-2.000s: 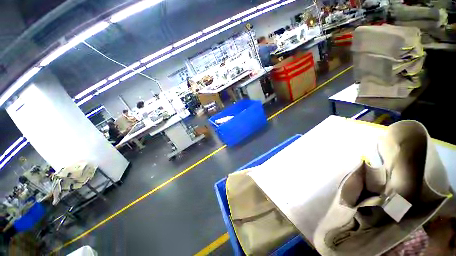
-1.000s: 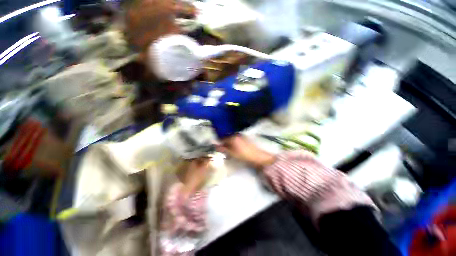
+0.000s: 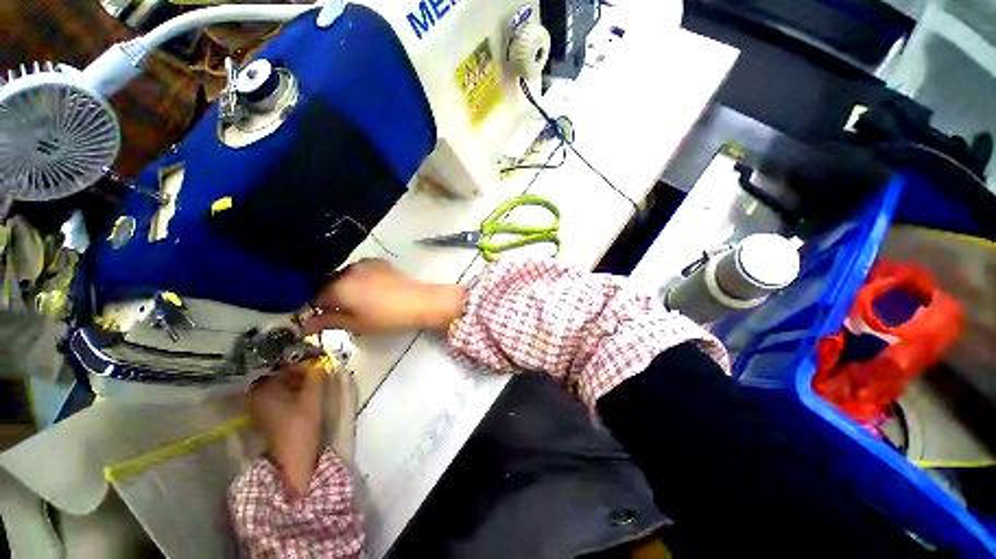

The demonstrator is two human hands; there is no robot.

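Note:
The beige work piece (image 3: 180, 504) with its yellow edge strip (image 3: 180, 445) lies at the lower left, running up to the sewing machine head (image 3: 180, 360) with its blue cloth cover. My left hand (image 3: 286, 420) rests on the piece just below the needle area, fingertips at the strip. My right hand (image 3: 377, 298) reaches in from the right, its fingertips bent close to the needle area. The fingertips of both hands are partly hidden and blurred, so what the right one holds is unclear. The green-handled scissors (image 3: 519, 227) lie on the white table right of the machine.
A white clip-on fan (image 3: 55, 137) stands at the upper left. A flask with a white lid (image 3: 754, 268) stands at the right, beside a blue crate (image 3: 803, 382) holding a red plastic bag (image 3: 896, 339). The white table (image 3: 426, 420) ends near my right forearm.
The view has moved closer to the machine and turned right, and is sharper. Both hands stay near the needle area. The flask, crate and red bag show more fully.

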